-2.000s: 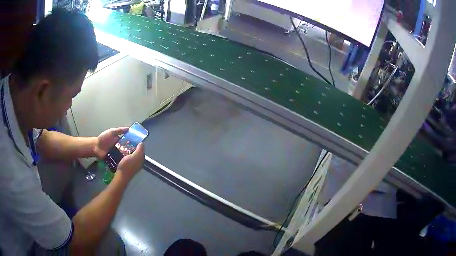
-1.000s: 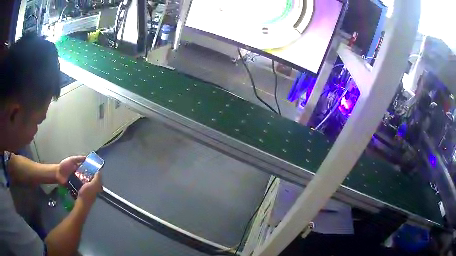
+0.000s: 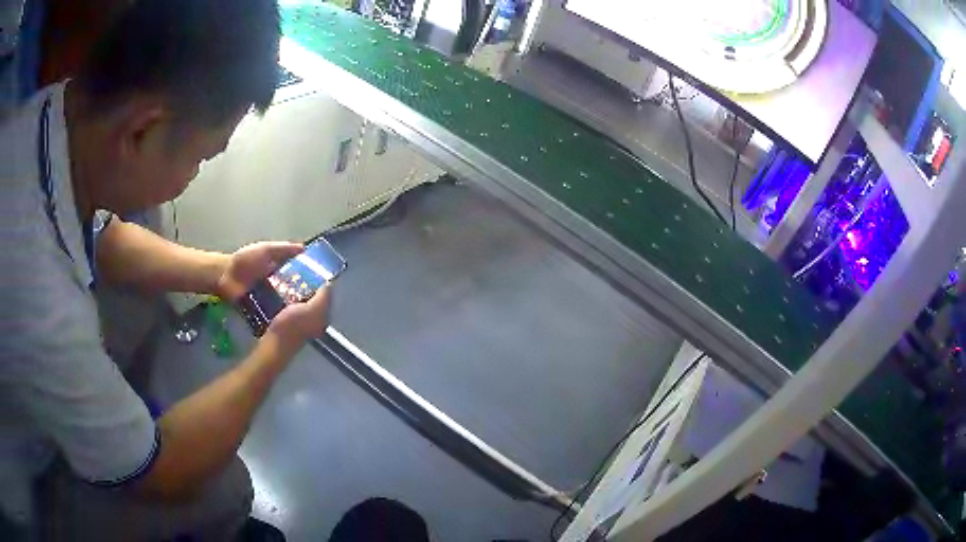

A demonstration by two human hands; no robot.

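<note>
Neither of my hands is in view. A green conveyor belt (image 3: 593, 191) with metal edge rails runs from the upper left to the lower right, with small pale parts spaced on it. At the left another person holds a smartphone (image 3: 307, 272) with a lit screen in both hands. A thick white machine frame post (image 3: 816, 408) crosses the right side in front of the belt. A dark rounded shape at the bottom edge is too unclear to name.
A large monitor (image 3: 741, 53) shows magnified colored rings behind the belt. Machinery with violet lights (image 3: 858, 238) stands at the right. A white sheet (image 3: 731, 418) lies below the belt, behind the post. A pale cabinet (image 3: 265, 169) stands beyond the person. A metal rail (image 3: 424, 418) crosses the grey floor.
The view swung right and then back left, so the seated person is again larger at the left. The person still holds the phone. The monitor's picture now shows rings.
</note>
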